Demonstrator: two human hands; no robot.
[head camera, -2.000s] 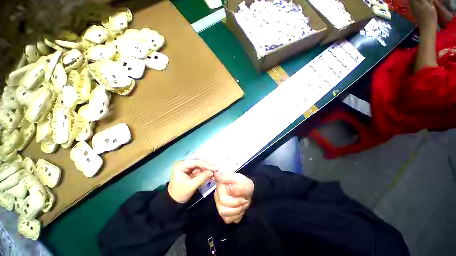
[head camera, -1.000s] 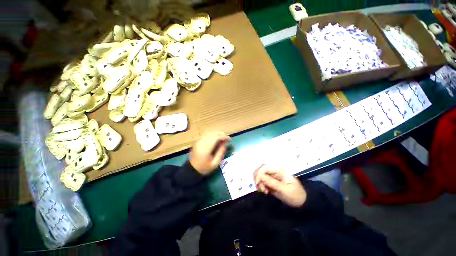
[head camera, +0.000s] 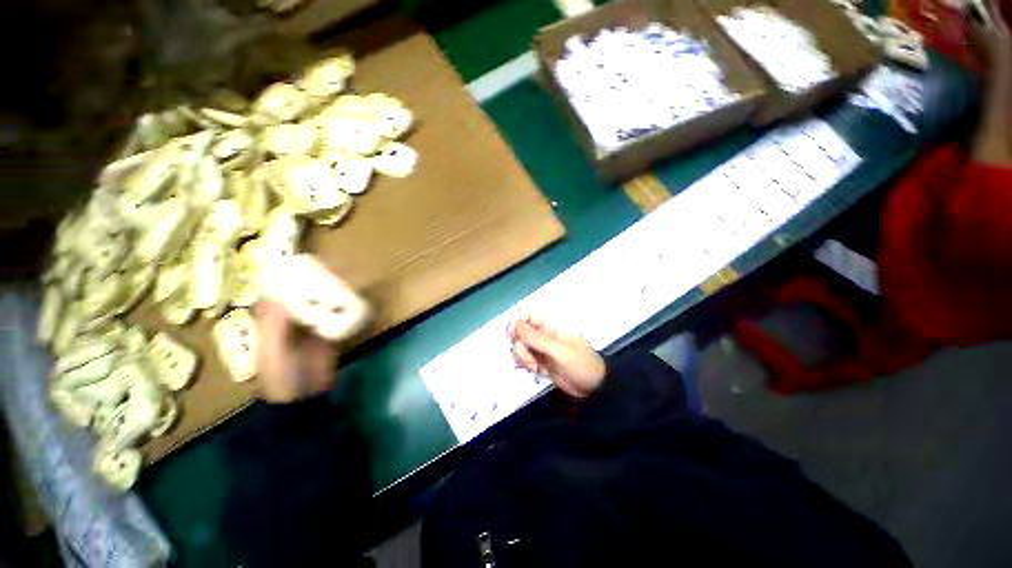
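Note:
A cream-white plastic housing (head camera: 319, 297) with small dark square openings is in my left hand (head camera: 293, 357), blurred, just above the front edge of the cardboard sheet (head camera: 444, 222). My right hand (head camera: 558, 355) is over the long white sticker sheet (head camera: 666, 255), its fingers curled with the fingertips together; whether a tiny piece is between them cannot be made out. The shell pile (head camera: 200, 211) lies on the cardboard at the left. One single housing (head camera: 235, 344) lies beside my left hand.
Two open cardboard boxes of small white parts (head camera: 605, 166) (head camera: 822, 98) stand at the back right. Loose white pieces (head camera: 891, 93) lie beyond. A person in red (head camera: 952, 255) is at the right, near a red stool (head camera: 766, 346). A clear plastic bag (head camera: 67, 488) lies at the left edge.
My left hand has moved left to the cardboard and taken hold of a housing. My right hand stays over the sticker sheet. The camera view has shifted.

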